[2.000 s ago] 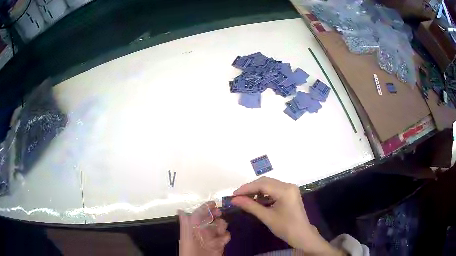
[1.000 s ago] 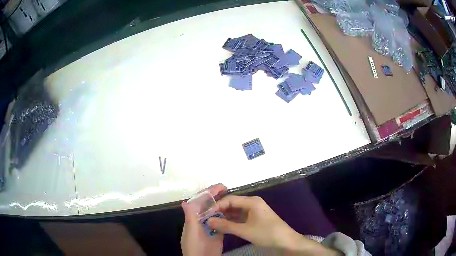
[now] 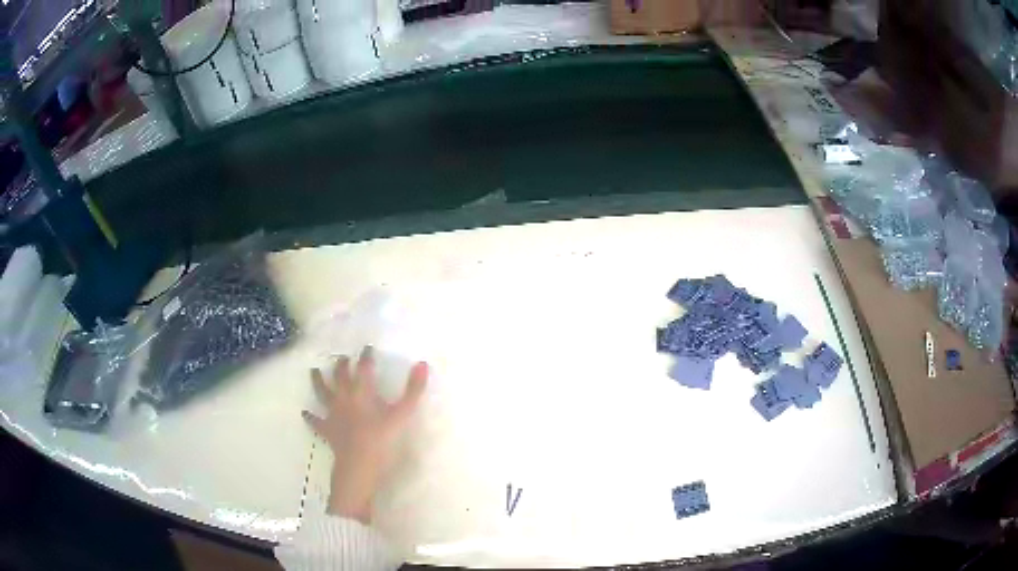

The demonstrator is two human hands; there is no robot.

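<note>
My left hand [image 3: 363, 418] reaches over the left-centre of the bench, palm down with fingers spread, slightly blurred. Its fingertips are by a faint clear patch [image 3: 374, 318], possibly film or small bags; contact is unclear. My right hand is out of the picture. A pile of blue-purple circuit boards [image 3: 726, 323] lies at the right. A single board [image 3: 690, 499] lies near the front edge. Two thin dark strips [image 3: 512, 499] form a narrow V to its left. No clear plastic case can be made out.
A large clear bag of dark parts [image 3: 218, 335] and a smaller clear bag [image 3: 80, 379] lie far left. A green strip [image 3: 846, 363] lies right of the pile. Silvery bags [image 3: 915, 223], a white strip and a single board are on the right-hand cardboard [image 3: 893, 301]. White rolls [image 3: 274, 56] stand behind.
The view has tilted up and left. My left hand has left the front edge and reaches over the bench. My right hand and the clear case with a board are out of sight.
</note>
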